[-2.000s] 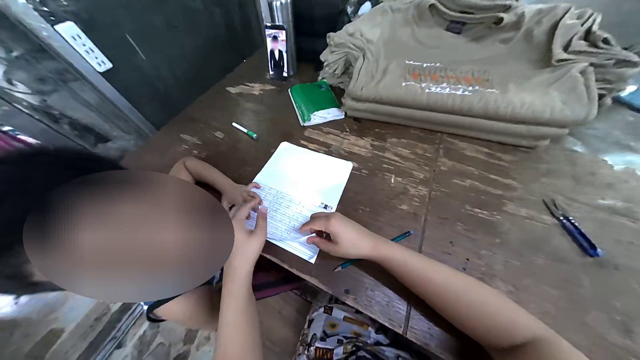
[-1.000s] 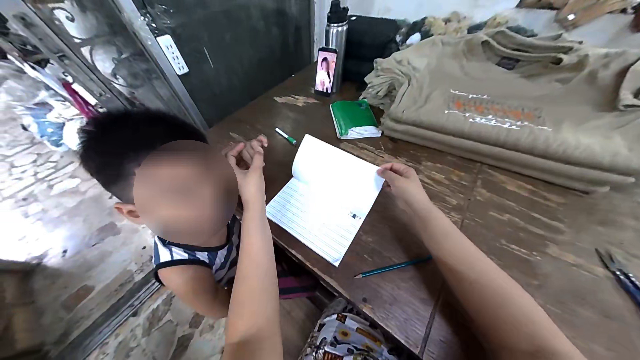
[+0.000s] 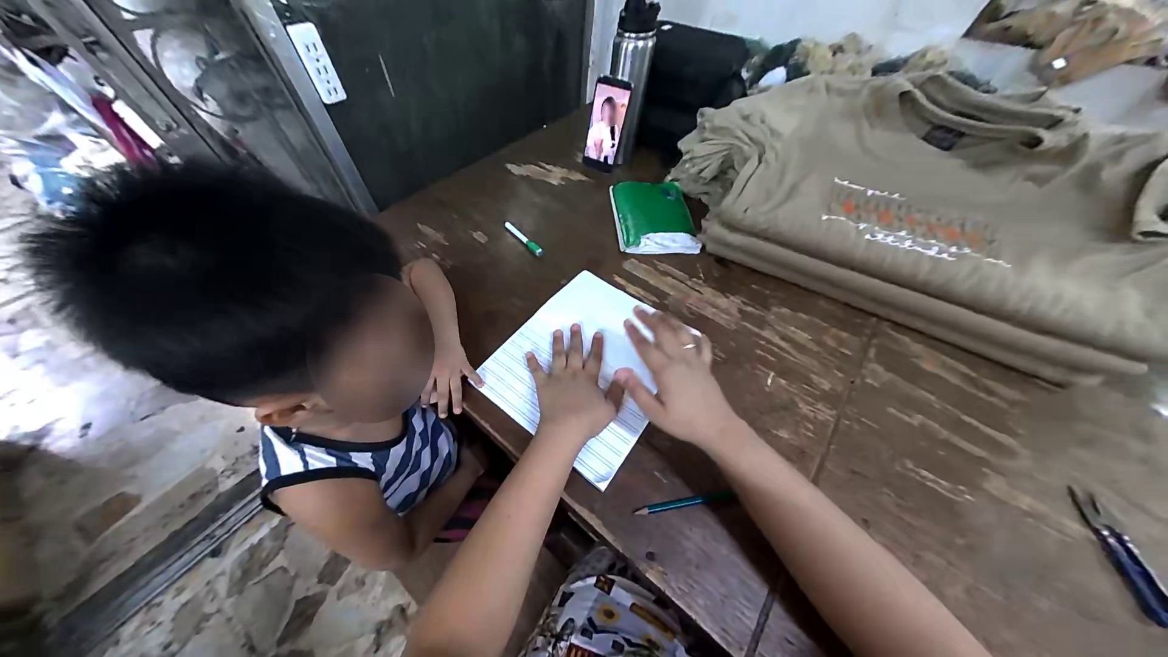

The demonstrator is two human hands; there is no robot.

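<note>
A sheet of lined white paper (image 3: 520,365) lies near the edge of a worn wooden table. My left hand (image 3: 575,388) rests on its middle, palm down, with the fingers spread. Beside it my right hand (image 3: 675,379), a ring on one finger, is spread over the paper's right part; the thumb is at my left hand. Neither hand grips anything. A dark green pencil (image 3: 684,503) lies on the table below the paper, partly hidden by my right forearm. At the paper's left corner is the hand (image 3: 449,377) of another person.
The other person (image 3: 365,456) is close at my left. Beyond the paper are a green-capped marker (image 3: 524,239), a green notebook (image 3: 652,214), and a phone (image 3: 607,123) leaning on a steel bottle (image 3: 632,64). Folded khaki shirts (image 3: 876,210) and pliers (image 3: 1118,552) are at the right.
A second ago my right hand held the paper's upper right corner, and my left hand was raised by the other person's hand. Now both my hands lie flat on the paper.
</note>
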